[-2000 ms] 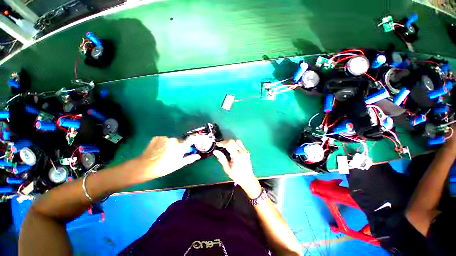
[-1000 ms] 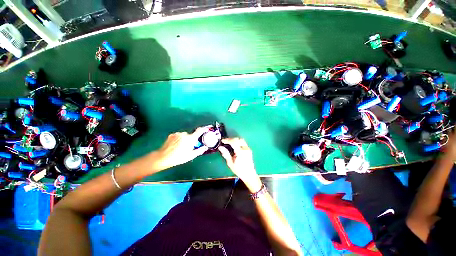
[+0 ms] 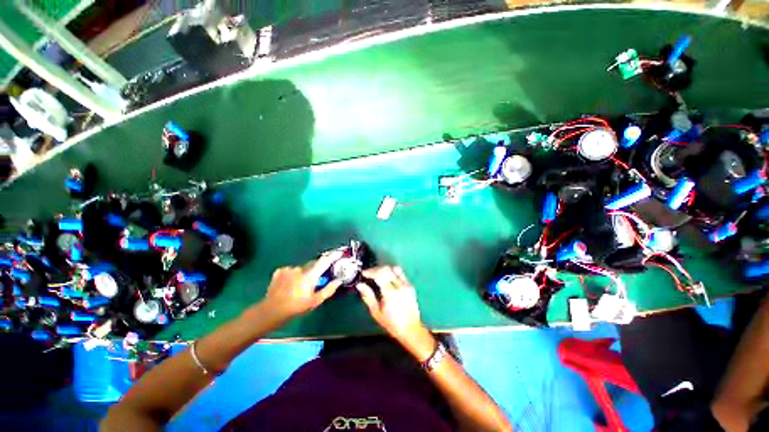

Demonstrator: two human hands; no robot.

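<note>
A small black housing (image 3: 362,255) with a round silver-white disc (image 3: 346,270) is held between my hands just above the green bench (image 3: 278,245). My left hand (image 3: 295,289) grips its left side with thumb and fingers. My right hand (image 3: 392,297) has thumb and fingertips at its right side. Thin light wires show at the top of the unit. The fingers and blur hide its lower part. A flat pale piece (image 3: 387,207) lies on the bench beyond the unit, with a thin wire running right to a small wired part (image 3: 452,187).
Wired units with blue cylinders are heaped at left (image 3: 147,310) and right (image 3: 628,196). Single units lie on the green belt (image 3: 388,93) behind. White pieces (image 3: 614,309) lie near the right front edge. A neighbouring person's arm (image 3: 745,371) and a red stool (image 3: 600,371) are at right.
The camera view has shifted and tilted, so the bench appears lower at left. My hands still hold the same unit, with the disc facing up.
</note>
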